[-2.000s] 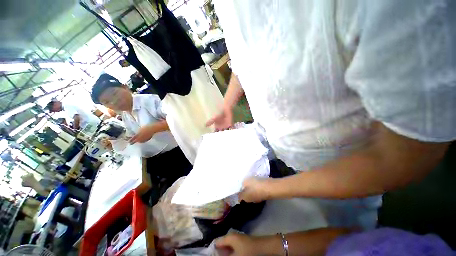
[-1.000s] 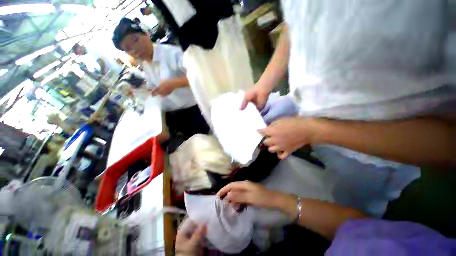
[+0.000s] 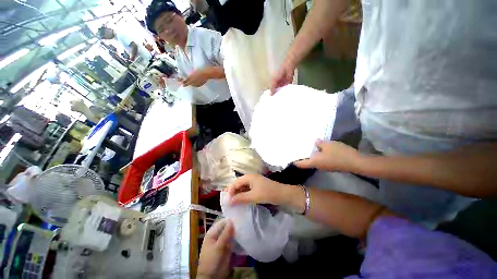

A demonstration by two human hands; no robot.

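My right hand, with a bracelet and purple sleeve, pinches the top edge of a thin white cloth piece. My left hand, partly cut off by the bottom edge, is at the piece's left side, fingertips on its edge. The cloth hangs curved between and below my hands. Just beyond, a standing person in white holds a larger, flat white piece with both hands, one at its top and one at its lower right edge.
A cream cloth heap lies beside the wooden table edge. A red basket holds small items. A sewing machine, control panel and fan are lower left. Another person sits at a machine beyond; cream cloth hangs behind.
My left hand has come into view, and both my hands now hold the raised white piece. The standing person's piece is turned and spread wider. The view has shifted, showing more of the machine.
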